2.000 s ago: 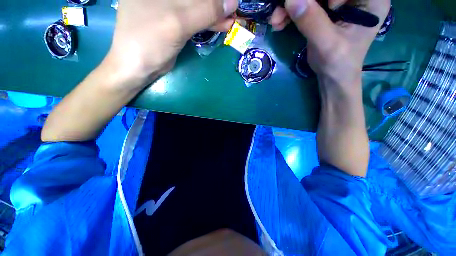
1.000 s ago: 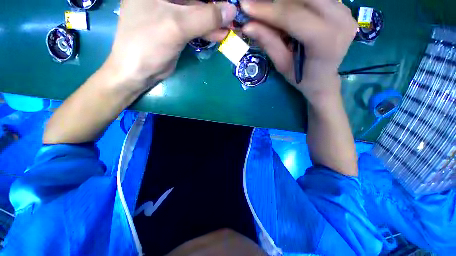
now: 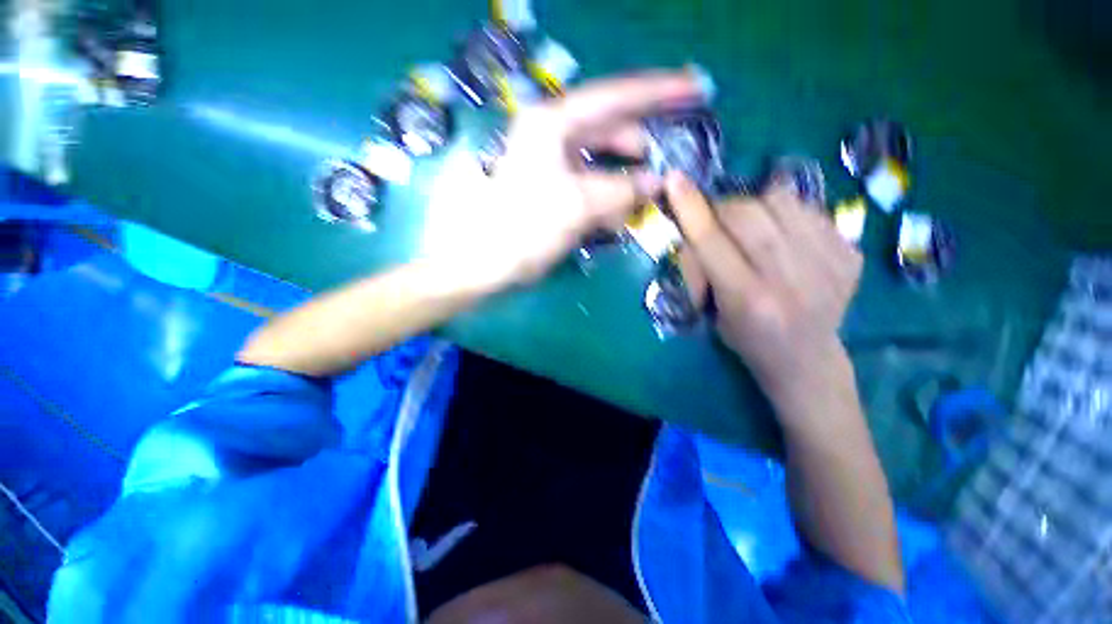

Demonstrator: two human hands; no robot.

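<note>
The frame is blurred. My left hand (image 3: 524, 195) is over the bench with its fingers spread and extended toward a round unit (image 3: 685, 149). My right hand (image 3: 768, 262) is beside it, fingertips at the near edge of the same unit. I cannot tell whether either hand grips the unit. A battery with a yellow end (image 3: 655, 232) lies between the hands, just above another round unit (image 3: 672, 305). The black hand tool cannot be made out.
More round units lie behind and left of my left hand (image 3: 349, 193) and at the right (image 3: 923, 248), several with batteries. The blue ring (image 3: 969, 427) and blister trays (image 3: 1049, 451) are at the right. Blurred items (image 3: 122, 61) are at the far left of the green bench (image 3: 281, 159).
The view has shifted and shows more of the bench's far part. My left hand's fingers have opened out from their closed hold. The dark tool seen in my right hand is no longer discernible.
</note>
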